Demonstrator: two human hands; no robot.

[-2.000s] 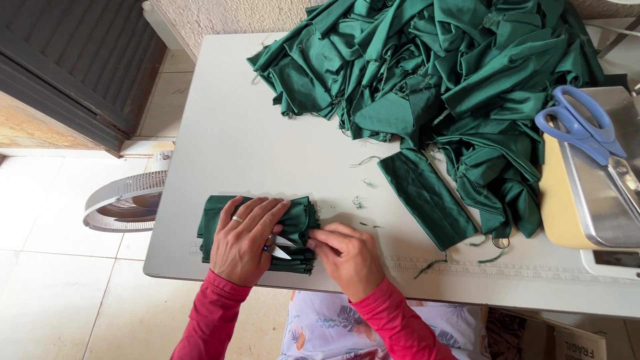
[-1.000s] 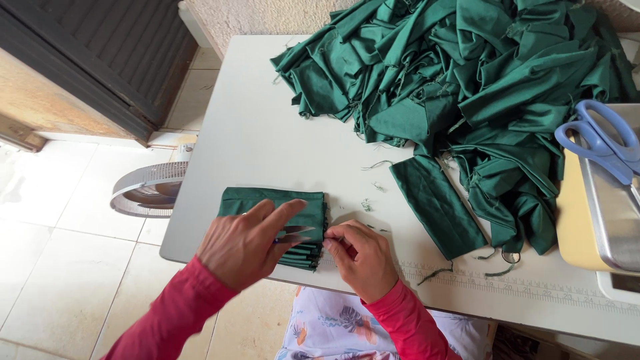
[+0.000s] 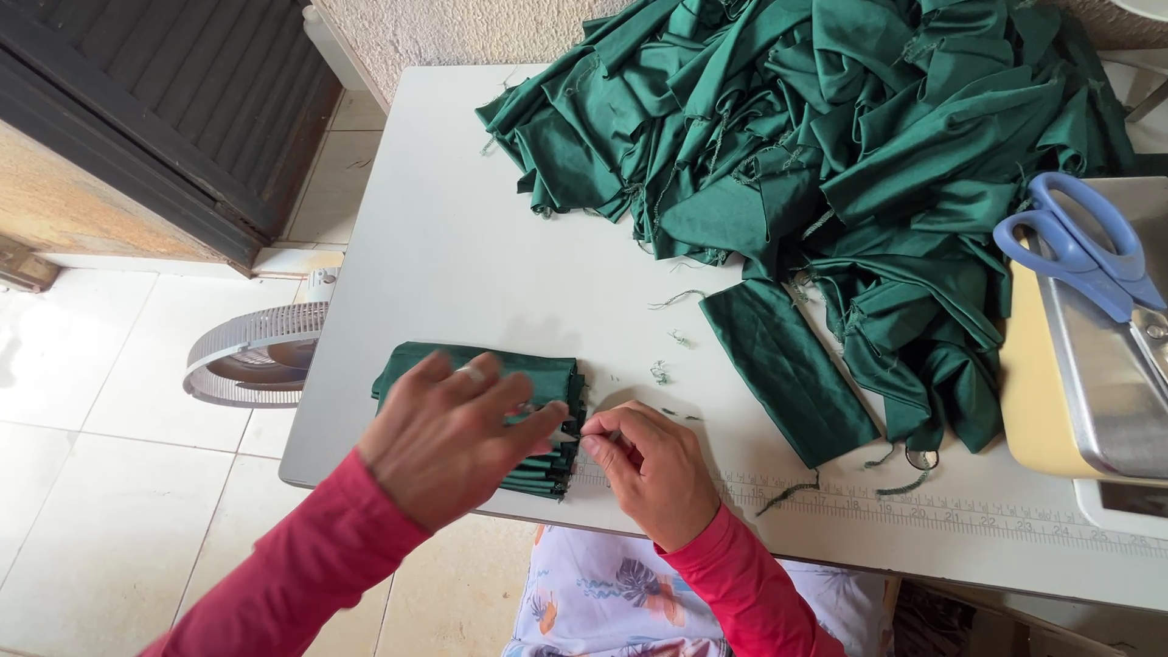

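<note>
A stack of folded dark green fabric pieces [image 3: 493, 363] lies near the table's front left corner, its frayed edges on the right. Over it is my left hand [image 3: 461, 424], blurred, wearing a ring and holding small metal snips [image 3: 564, 437] whose blades point at those edges. My right hand [image 3: 652, 470] pinches at the edge of the stack with thumb and forefinger; what lies between the fingertips is too small to tell. Green thread clippings [image 3: 659, 371] are scattered just beyond it. One flat green fabric piece [image 3: 789, 370] lies apart to the right.
A large heap of green fabric [image 3: 803, 137] covers the back right of the white table [image 3: 429, 201]. Blue-handled scissors [image 3: 1086, 246] rest on a metal and yellow object [image 3: 1040, 383] at the right. A ruler scale [image 3: 912, 516] runs along the front edge. A fan [image 3: 260, 356] stands beyond the left edge.
My left hand has shifted over the stack with the snips still in it, and its fingers have changed pose. My right hand stays at the stack's right edge. The view has moved slightly.
</note>
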